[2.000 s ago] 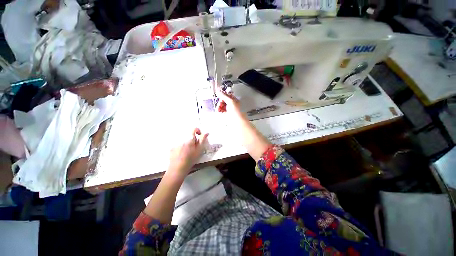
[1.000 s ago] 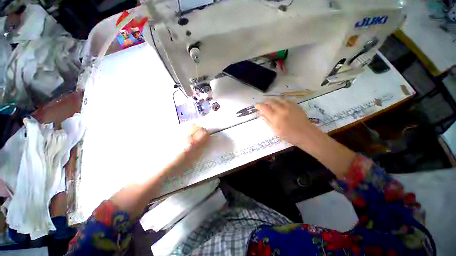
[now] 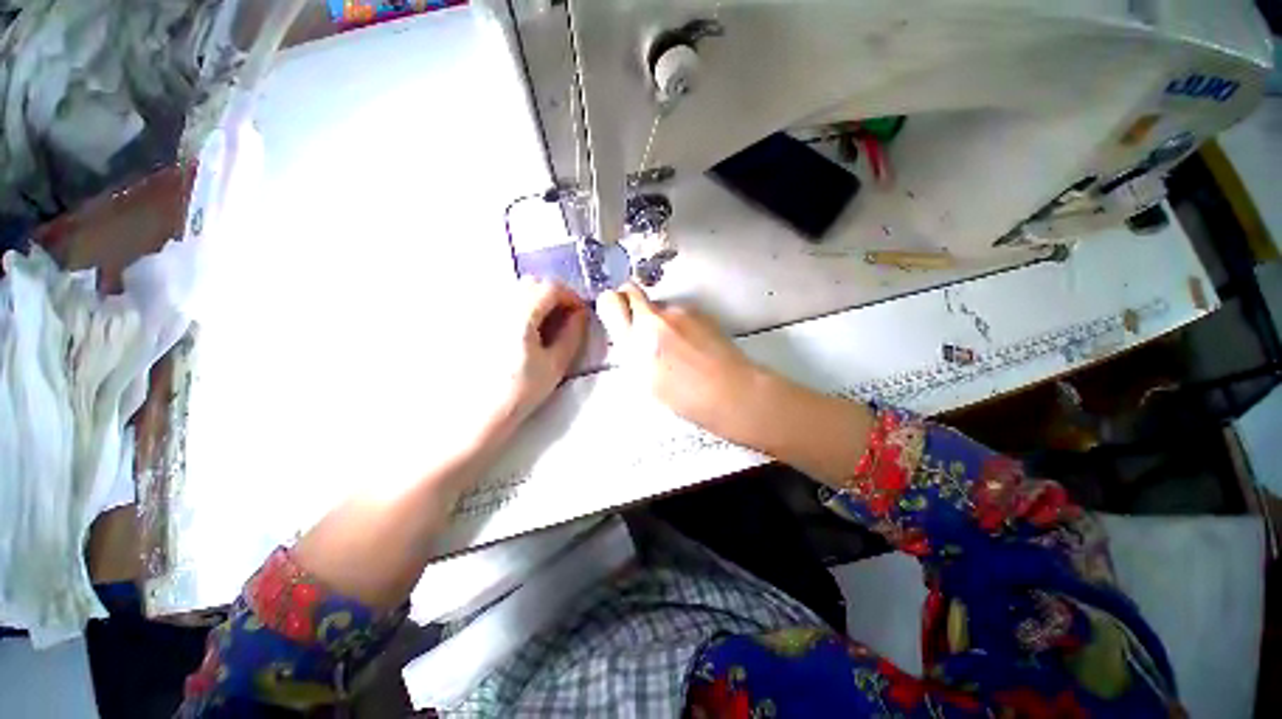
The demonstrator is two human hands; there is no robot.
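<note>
My left hand is on the white machine bed just in front of the needle area, with its thumb and fingers bent together. My right hand is beside it on the right, its fingertips pinched close below the presser foot area. What either hand holds is too small or overexposed to tell. The shiny slide plate lies left of the needle. The cream-white machine head stands above. The thread snips are not visible. White strips lie on the checked cloth on my lap.
A black phone and a red-and-green tool lie under the machine arm. An awl with a yellow handle lies nearer. A tape measure runs along the front edge. White fabric bundles are at the left.
My right hand has moved left from the snips to the needle area. The snips no longer show. My left hand is closer to the slide plate. The view has shifted closer to the machine.
</note>
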